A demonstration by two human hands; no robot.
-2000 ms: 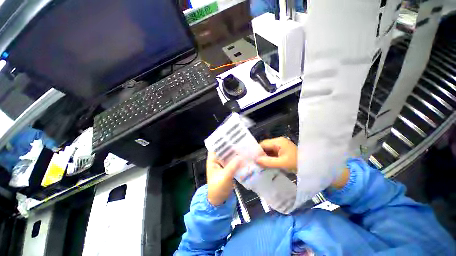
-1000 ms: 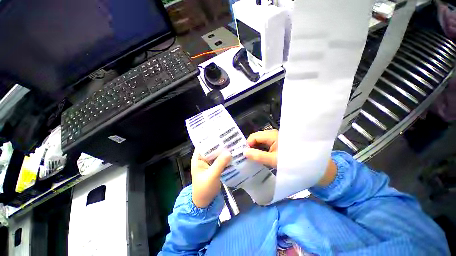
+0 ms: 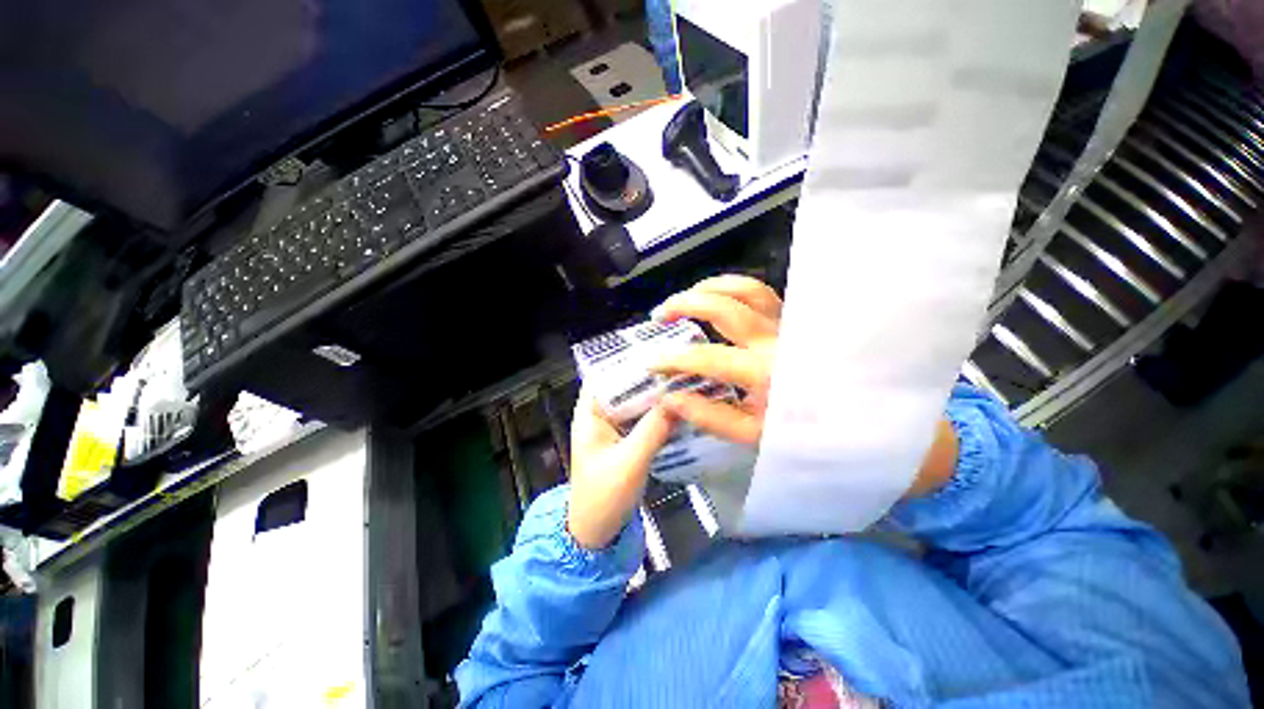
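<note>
A long white label strip (image 3: pixel 908 263) hangs down at the right of centre, curves near my lap and rises to my hands. Its end bears rows of black print. My left hand (image 3: pixel 610 464) holds the printed end between thumb and fingers. My right hand (image 3: pixel 728 357) lies over the same end, with its fingers bent across the print; the hanging strip hides my right wrist. Whether a single label is peeled off cannot be seen.
A keyboard (image 3: pixel 374 229) lies left of centre below a dark monitor (image 3: pixel 208 83). A barcode scanner (image 3: pixel 697 150) and a round black object (image 3: pixel 613 183) lie on the white shelf by a white box (image 3: pixel 779 76). A roller conveyor (image 3: pixel 1130 236) curves at right. Parts bins (image 3: pixel 132 464) stand at left.
The printed end has folded or tilted and shows less of its face. My right hand has moved up over it, with its fingers spread across the print. The view has shifted slightly.
</note>
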